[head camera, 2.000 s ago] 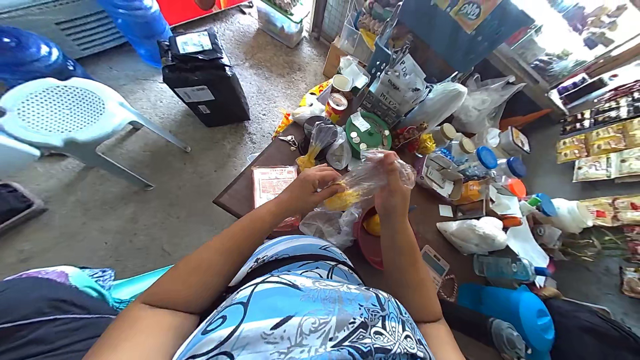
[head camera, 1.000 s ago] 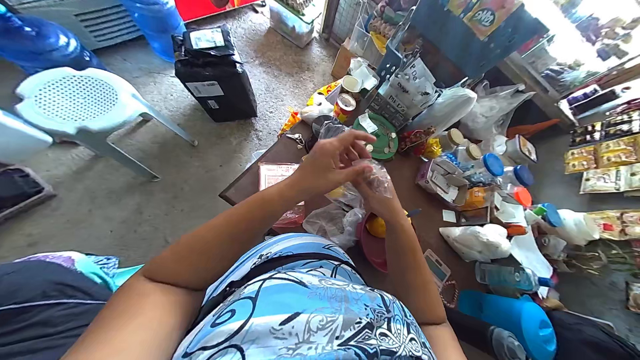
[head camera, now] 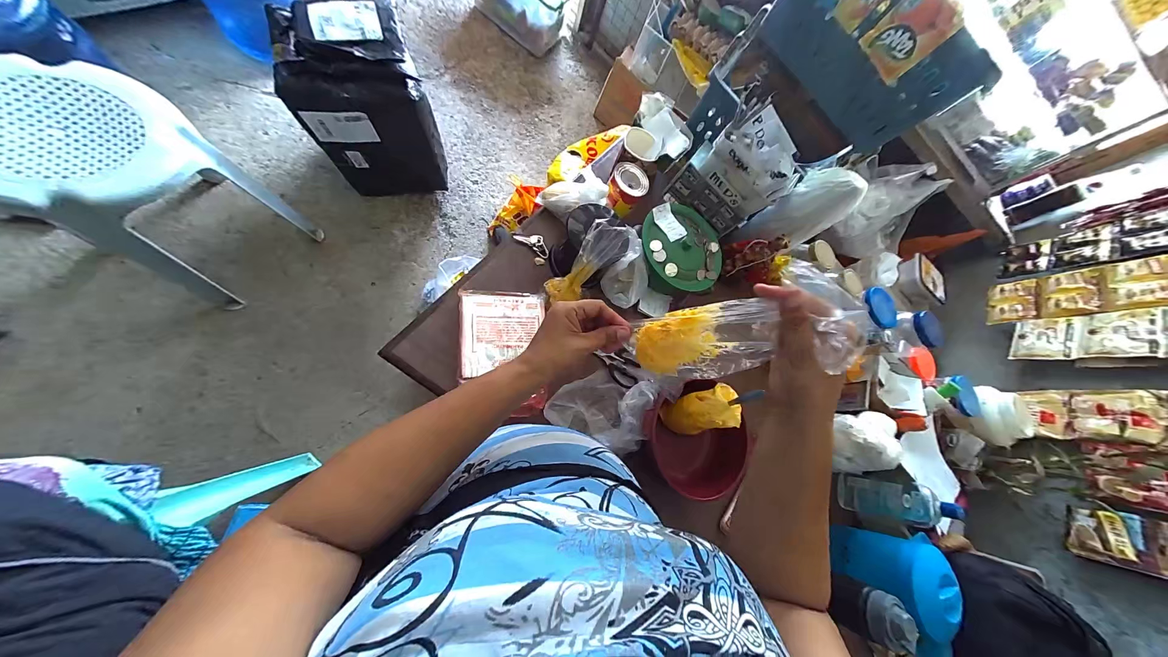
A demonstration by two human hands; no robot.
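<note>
Between my hands a clear plastic bag [head camera: 748,319] is stretched sideways, with a yellow soft mass [head camera: 677,341] in its left end. My left hand [head camera: 584,336] pinches the bag's left end between thumb and fingers. My right hand [head camera: 799,330] grips the bag toward its other end, and loose film spreads past it. Below the bag, a dark red bowl [head camera: 701,465] holds a yellow lump [head camera: 703,409] and a blue-handled utensil. Another knotted clear bag with yellow contents [head camera: 568,285] lies behind my left hand. Crumpled clear plastic bags [head camera: 593,406] lie left of the bowl.
A green lid with coins [head camera: 680,255], an opened can [head camera: 628,187] and a red-and-white packet [head camera: 497,333] are on the brown table [head camera: 429,342]. Jars with blue lids [head camera: 881,307] and a water bottle [head camera: 894,500] crowd the right. A plastic stool [head camera: 73,137] and a black-wrapped parcel [head camera: 365,109] stand left.
My hands were close together over the bag a second ago. They are now apart, with the bag stretched between them and its yellow contents in plain view.
</note>
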